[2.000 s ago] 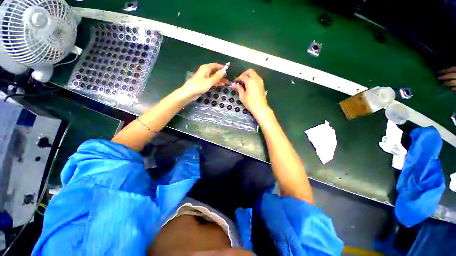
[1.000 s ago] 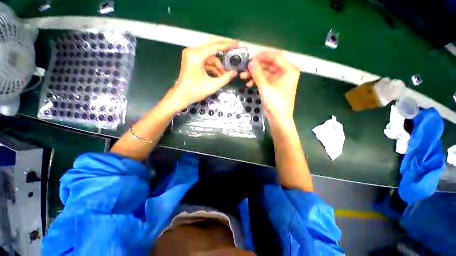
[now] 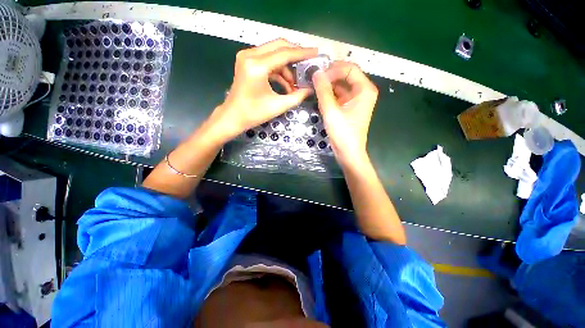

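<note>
A small squarish silver-grey housing (image 3: 301, 72) with a dark round centre is held up between both hands, above the far edge of the small blister tray. My left hand (image 3: 266, 80) grips its left side between thumb and fingers. My right hand (image 3: 348, 102) is at its right side, with the thumb over the dark centre. Whether the right fingers hold a separate small part cannot be told. The small clear blister tray (image 3: 276, 157) lies below the hands, with dark discs in some pockets. My hands and wrists hide part of it.
A large blister tray (image 3: 106, 90) of dark discs and a fan (image 3: 14, 61) are at left. A white wipe (image 3: 433, 174), brown box (image 3: 482, 122), translucent bottle (image 3: 513, 114) and round clear cup (image 3: 539, 140) are at right. Another housing (image 3: 464, 47) sits on the green belt (image 3: 385, 25).
My hands have risen from the small tray and now hold the housing up. Since the last earlier frame, the right thumb has moved onto its centre. The housing on the belt appears further right.
</note>
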